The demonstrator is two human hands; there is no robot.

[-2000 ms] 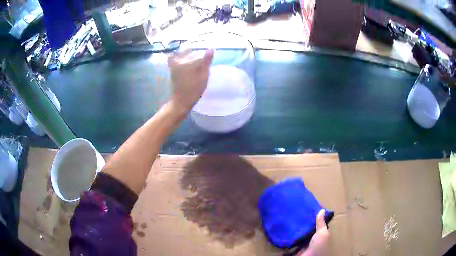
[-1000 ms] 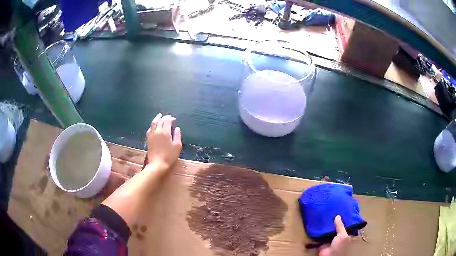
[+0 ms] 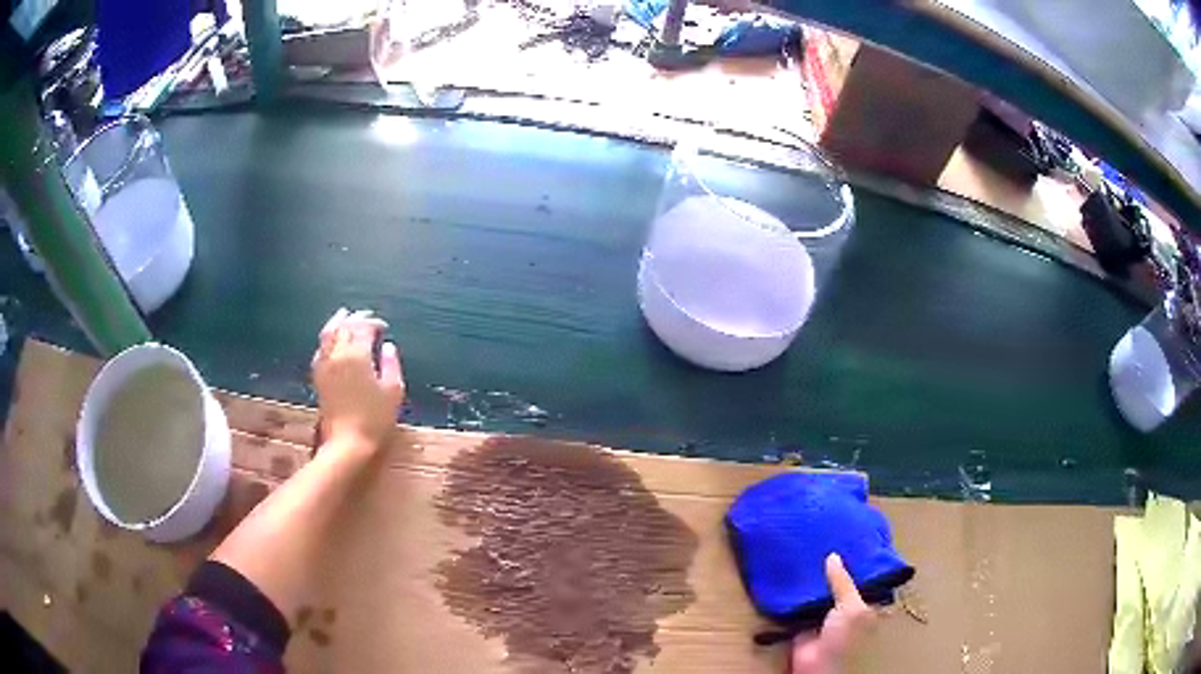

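The blue cloth (image 3: 814,543), folded with black edging, lies at the cardboard's right part. My right hand (image 3: 838,635), cut off by the bottom edge, holds its lower edge with one digit on top; the other fingers are hidden. My left hand (image 3: 356,379) rests empty at the border of belt and cardboard, fingers slightly apart. A clear container with a white base (image 3: 731,283) stands on the green belt, touched by neither hand. The white bowl (image 3: 156,448) stands on the cardboard at left. A dark wet patch (image 3: 566,553) lies between my hands.
More clear-and-white containers stand on the belt at far left (image 3: 145,244) and far right (image 3: 1143,379). A green post (image 3: 73,250) rises beside the bowl. Yellow sheets (image 3: 1156,593) lie at the right edge. A cardboard box (image 3: 902,112) and clutter sit beyond the belt.
My left hand has left the container and come down to the cardboard's back edge. The container now stands farther right in view. The view has shifted; my right hand stays on the cloth.
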